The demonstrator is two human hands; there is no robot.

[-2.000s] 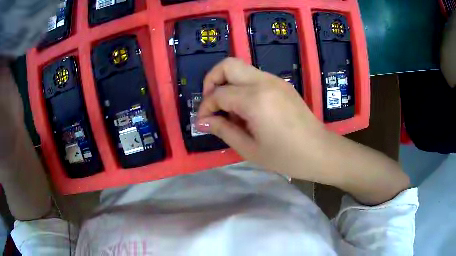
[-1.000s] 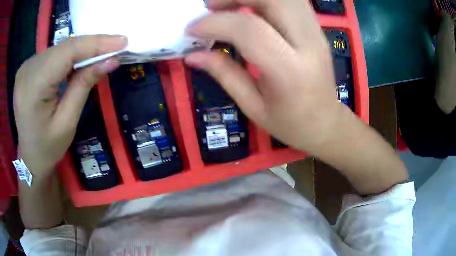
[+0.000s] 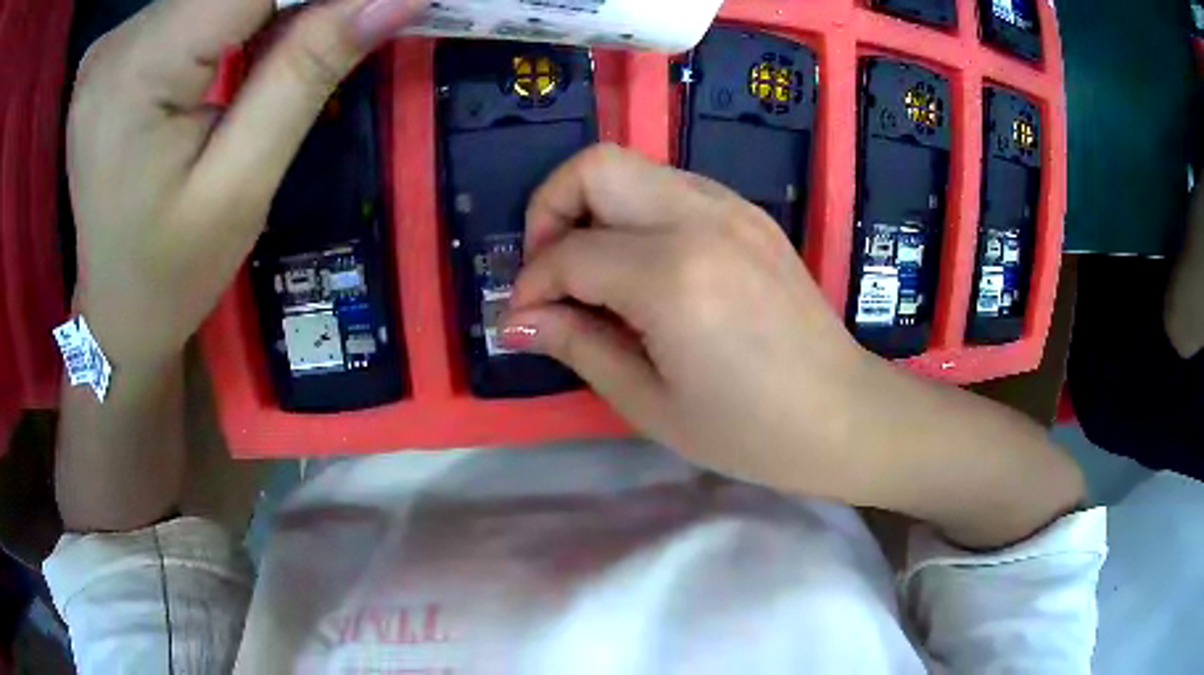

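My left hand (image 3: 198, 172) pinches the printed label sheet (image 3: 568, 21) at the top; the sheet is white with small print and its far part is cut off by the frame. My right hand (image 3: 687, 303) has thumb and fingers closed together over the inner end of a mobile phone (image 3: 515, 158) with its back off. Whether a label is between its fingertips is hidden. The phones lie in slots of the red foam tray (image 3: 423, 429). A barcode label (image 3: 877, 297) shows on a phone to the right. The phone at the left (image 3: 330, 303) shows bare silver metal.
A spare label (image 3: 82, 357) sticks to my left wrist. More phones lie at the top right of the tray. The green table (image 3: 1122, 145) shows behind the tray. Another person's arm (image 3: 1186, 284) is at the right edge. Red material (image 3: 29, 198) stands at the left.
My right hand has left the label sheet and come down onto a phone. My left hand still holds the sheet, now higher in view. The tray appears shifted right.
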